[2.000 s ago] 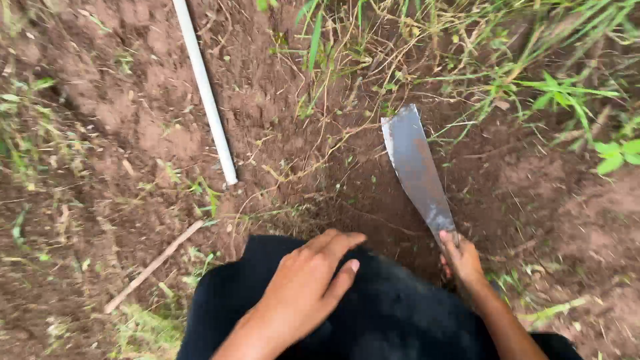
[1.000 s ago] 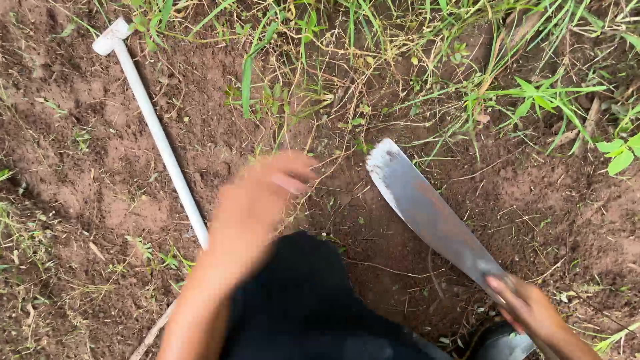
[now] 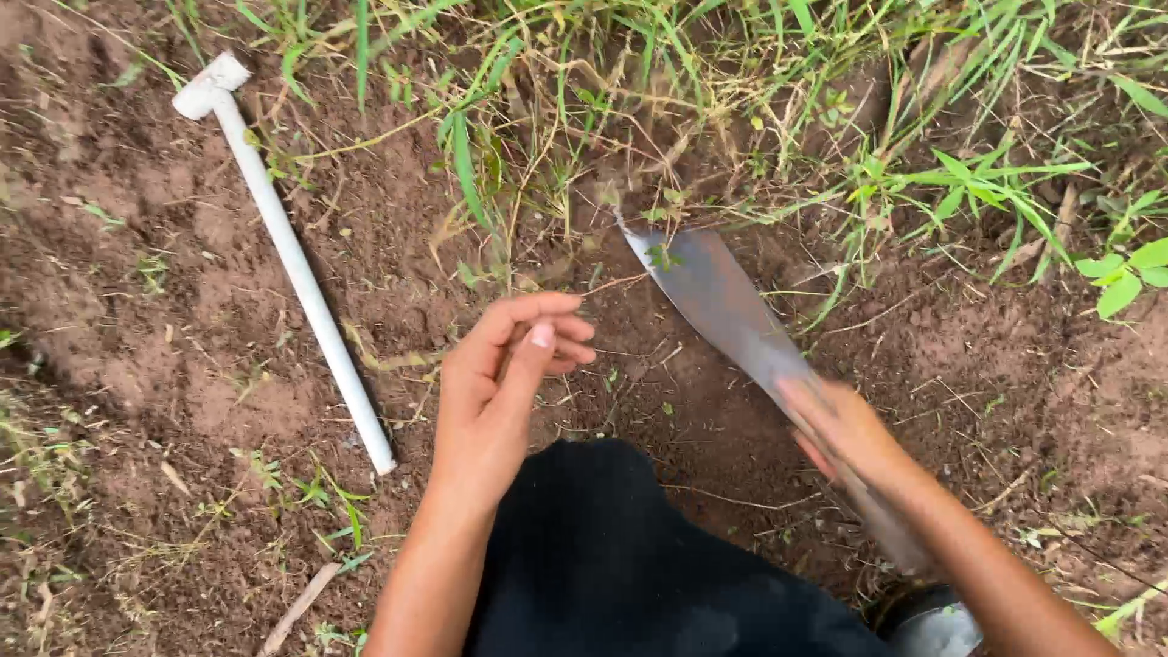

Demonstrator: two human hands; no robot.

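Note:
My right hand (image 3: 835, 424) is closed around the handle of a machete (image 3: 721, 292), slightly blurred. The wide metal blade points up and left, its tip among thin stems at the edge of the grass (image 3: 630, 155). My left hand (image 3: 511, 374) hovers left of the blade above bare soil, fingers curled and thumb across them; whether a thin stem near the fingertips is held, I cannot tell. A white pipe with a T-shaped end (image 3: 297, 265) lies on the soil to the left.
My dark-clothed leg (image 3: 620, 557) fills the bottom middle. A round metallic object (image 3: 935, 630) is partly visible at the bottom right. A strip of dry wood (image 3: 306, 607) lies at the lower left. A leafy green plant (image 3: 1127, 274) grows at the right edge.
The machete has moved upward, its tip now at the grass edge. My left hand, blurred a second ago, is now lower and nearer the blade with its fingers curled.

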